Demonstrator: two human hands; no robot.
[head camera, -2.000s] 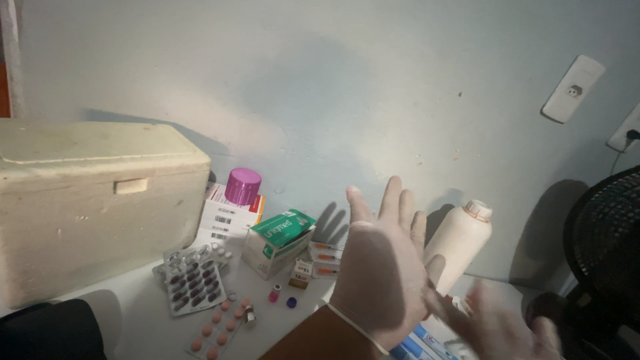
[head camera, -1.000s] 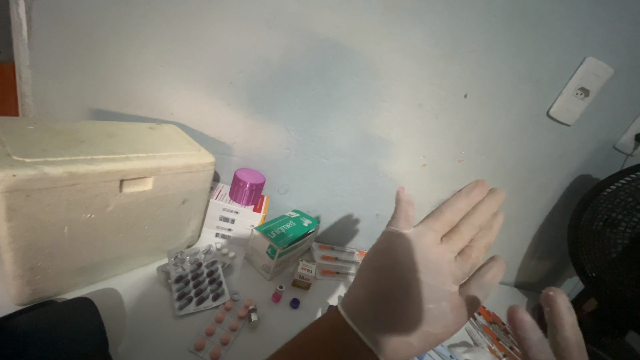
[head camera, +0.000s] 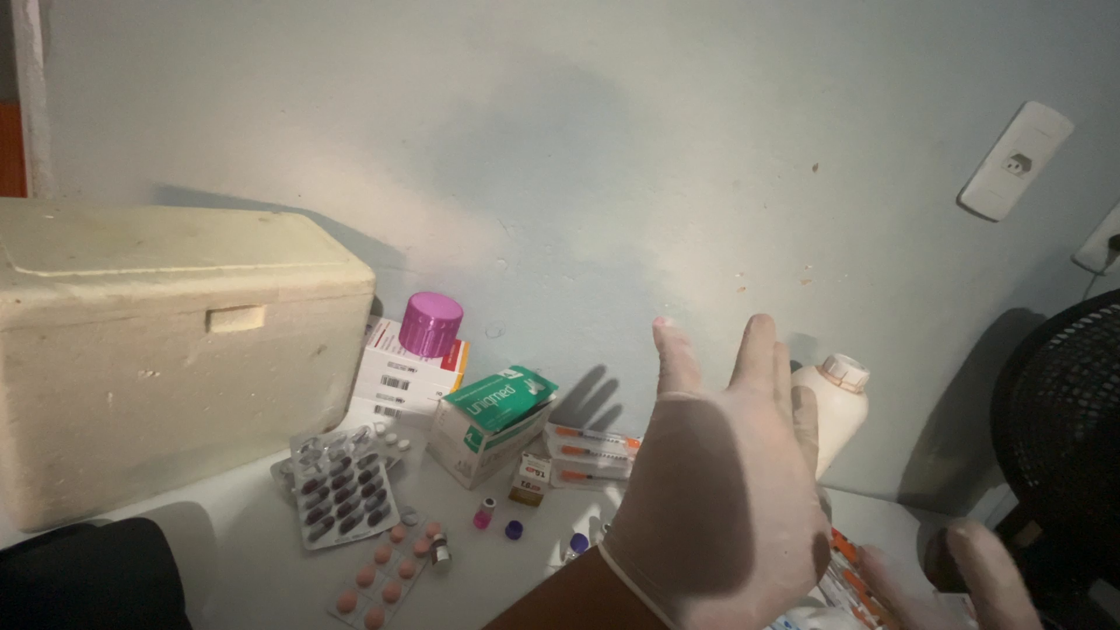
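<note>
My left hand (head camera: 722, 490), in a pale translucent glove, is raised over the table with its fingers apart and nothing held. My right hand (head camera: 954, 573) is at the lower right edge, partly cut off and blurred; its visible fingers are apart, and it shows no held thing. Behind my left hand stands a white plastic bottle (head camera: 836, 407). Packaged syringes (head camera: 591, 455) lie left of the left hand, near a green and white box (head camera: 494, 420), a small carton (head camera: 530, 479), a pink vial (head camera: 484, 514) and a purple cap (head camera: 514, 530). More orange-marked packages (head camera: 849, 569) lie between the hands.
A foam cooler box (head camera: 175, 367) stands at left. Beside it, a purple lid (head camera: 431, 324) tops white cartons (head camera: 407, 385). Capsule blisters (head camera: 346, 494) and a pink tablet blister (head camera: 385, 573) lie in front. A black fan (head camera: 1063, 420) stands at right; a wall socket (head camera: 1017, 162) is above.
My left hand has turned, its fingers now pointing more upward than one second ago, when they slanted right. The white bottle, hidden behind it then, shows again.
</note>
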